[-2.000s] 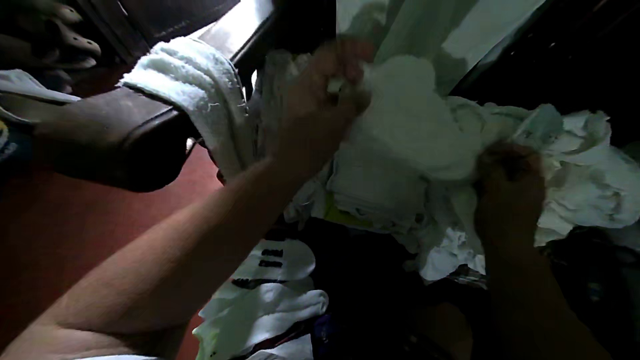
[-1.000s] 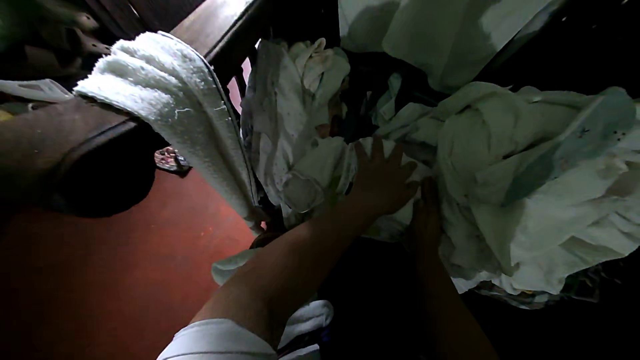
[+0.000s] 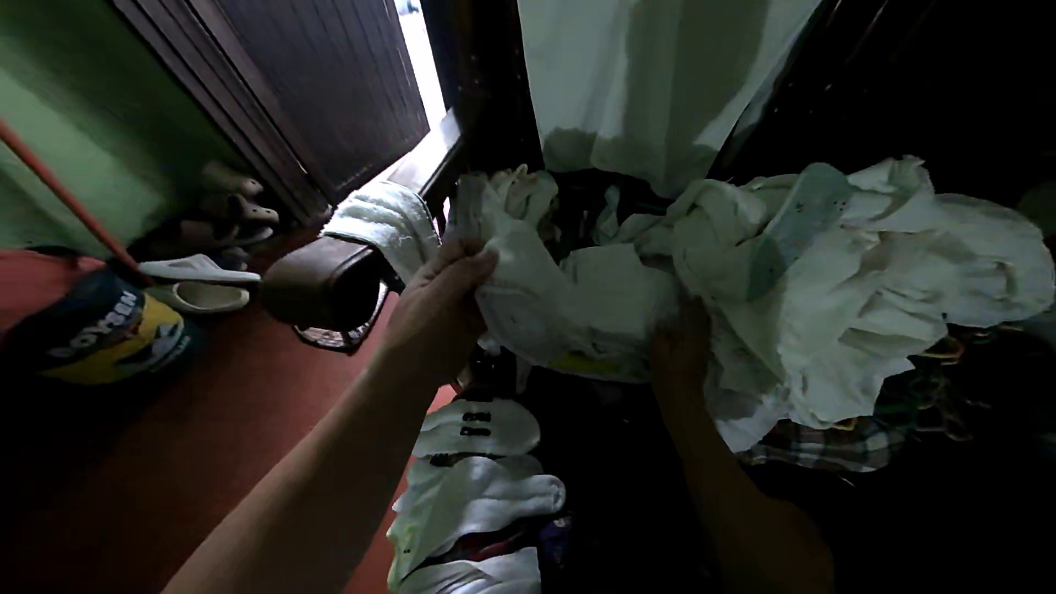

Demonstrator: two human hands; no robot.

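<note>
My left hand grips the left end of a white cloth piece, thumb on top, beside the wooden armrest. At the right end of that cloth is my right hand, in deep shadow; its fingers are hard to make out. A large heap of crumpled white cloths lies just right of my right hand. Below my hands, folded white socks lie in a row, one with dark stripes. Behind my left hand, more pale cloth is bunched.
A white towel drapes over the wooden armrest. Footwear stands on the red floor near a printed bag bearing writing. A wooden door is at the upper left, a pale curtain at the back.
My hands were close together on the cloths one second ago; now they are apart, my left hand further left and holding the end of a white cloth. The view has swung left.
</note>
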